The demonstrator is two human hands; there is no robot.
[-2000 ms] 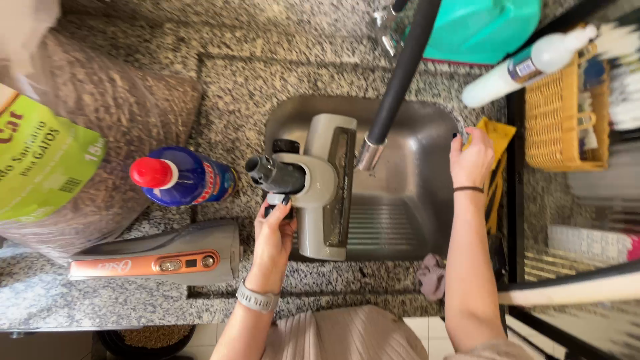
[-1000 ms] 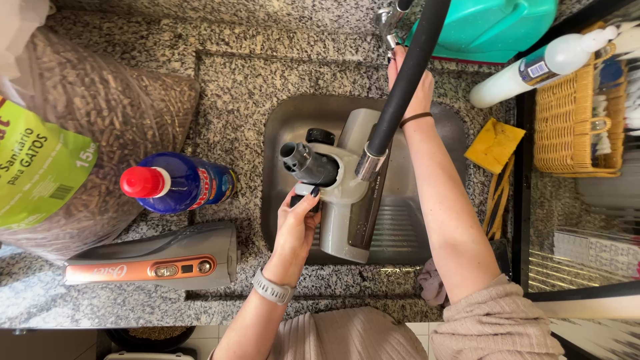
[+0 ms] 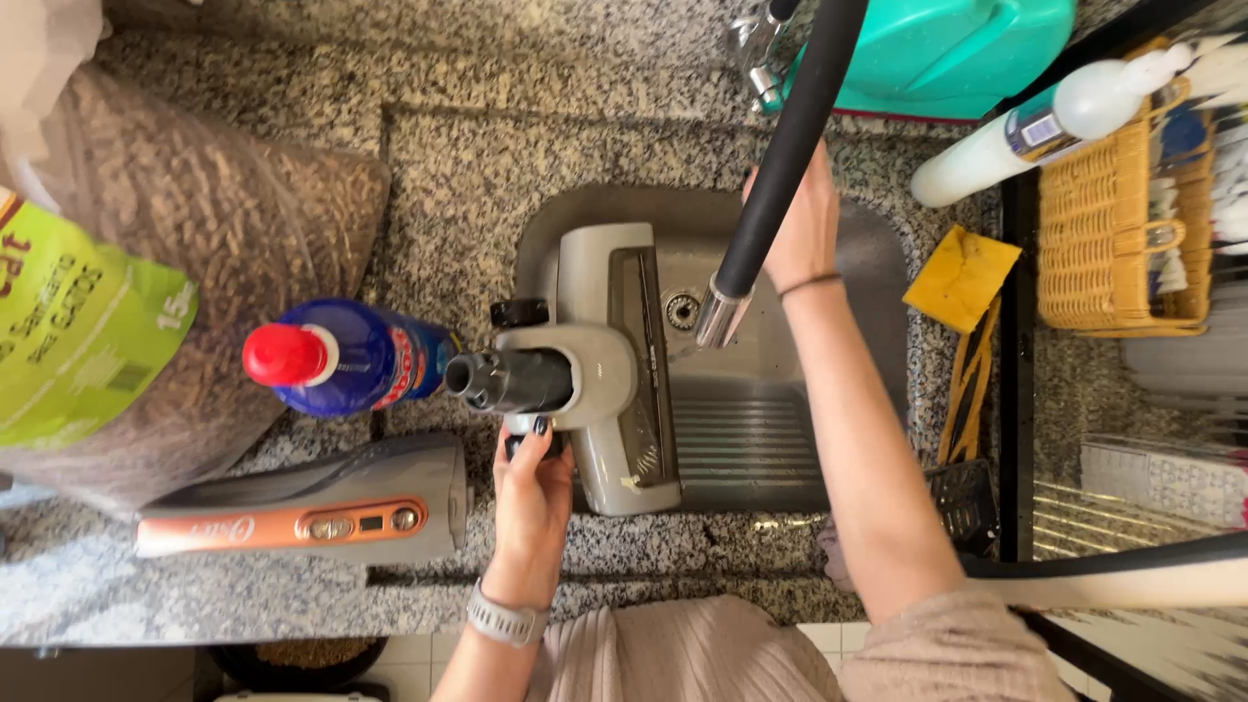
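My left hand (image 3: 531, 497) grips the lower part of a grey vacuum cleaner floor head (image 3: 604, 380), held over the left side of the steel sink (image 3: 741, 361). Its dark connector neck points left, and its long clear window faces the drain. Behind the black faucet hose (image 3: 790, 156), my right hand (image 3: 804, 224) reaches over the sink's back edge; its fingers are partly hidden, so whether it holds anything cannot be told. The hose's metal spout (image 3: 723, 310) hangs beside the drain (image 3: 682, 309), between the floor head and my right forearm.
Left of the sink are a blue bottle with a red cap (image 3: 356, 357), a grey and orange vacuum body (image 3: 302, 517) and a bag of pellets (image 3: 234, 214). To the right lie a yellow sponge cloth (image 3: 960, 278), a soap bottle (image 3: 1024, 132) and a wicker basket (image 3: 1111, 244).
My right hand has come away from the faucet's base, back toward the sink. The floor head, still in my left hand, has moved left and now stands straighter.
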